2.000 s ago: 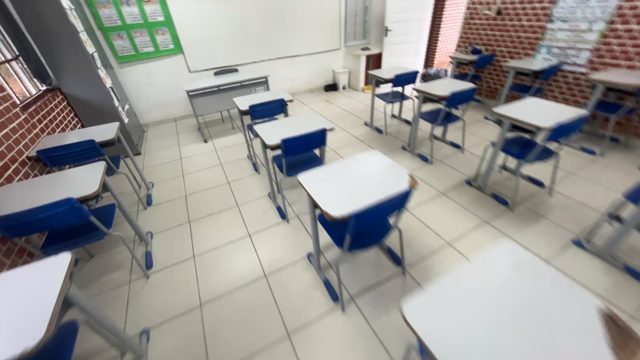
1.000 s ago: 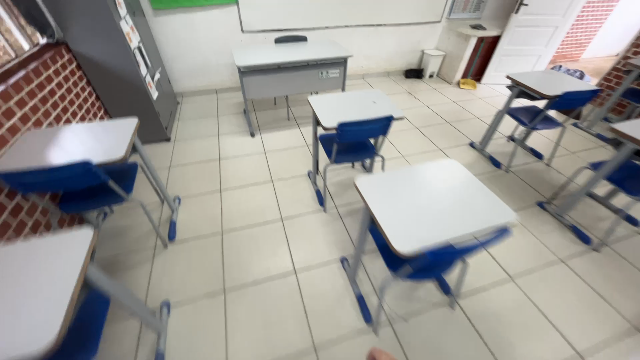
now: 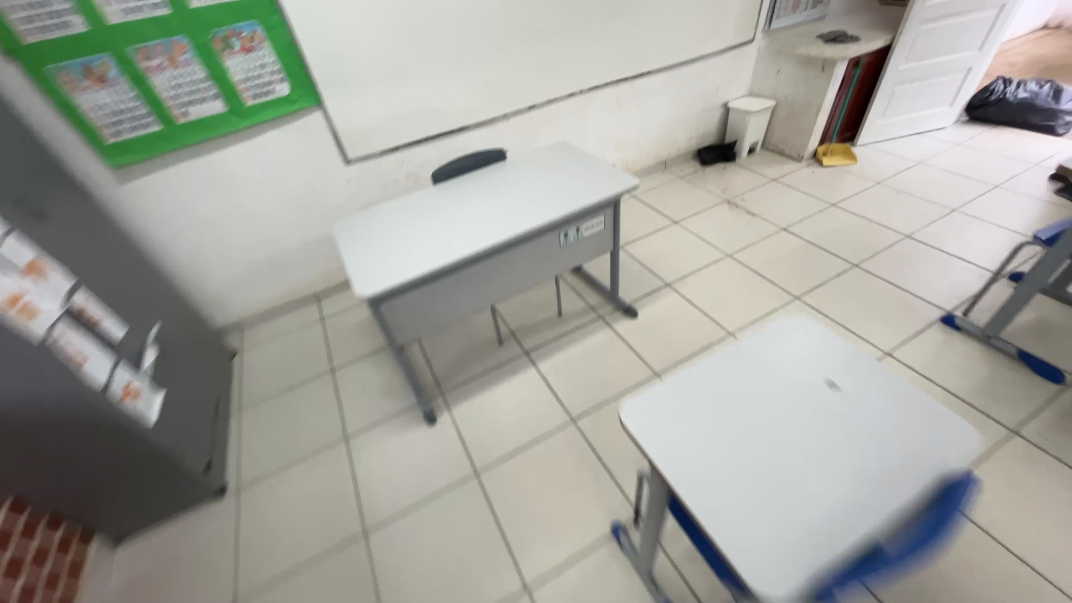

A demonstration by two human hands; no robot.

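Observation:
Neither my left hand nor my right hand is in view. Closest to me, at the lower right, stands a student desk with a white top (image 3: 787, 444) and a small dark mark on it. A blue plastic chair (image 3: 904, 544), blurred, is tucked against its near side. Farther off, a larger teacher's desk (image 3: 494, 209) with a pale top and grey front panel stands before the whiteboard (image 3: 519, 50). The dark backrest of a chair (image 3: 469, 165) rises behind that desk.
A grey metal cabinet (image 3: 92, 335) with papers stands at left, below a green display board (image 3: 209, 126). A white bin (image 3: 748, 126), a yellow dustpan (image 3: 836, 155), an open white door (image 3: 938, 67) and a black garbage bag (image 3: 1022, 105) are at upper right. Another desk's leg (image 3: 1026, 293) shows at right.
The view has moved forward toward the teacher's desk and tilted. A fingertip at the bottom edge one second ago is out of view now.

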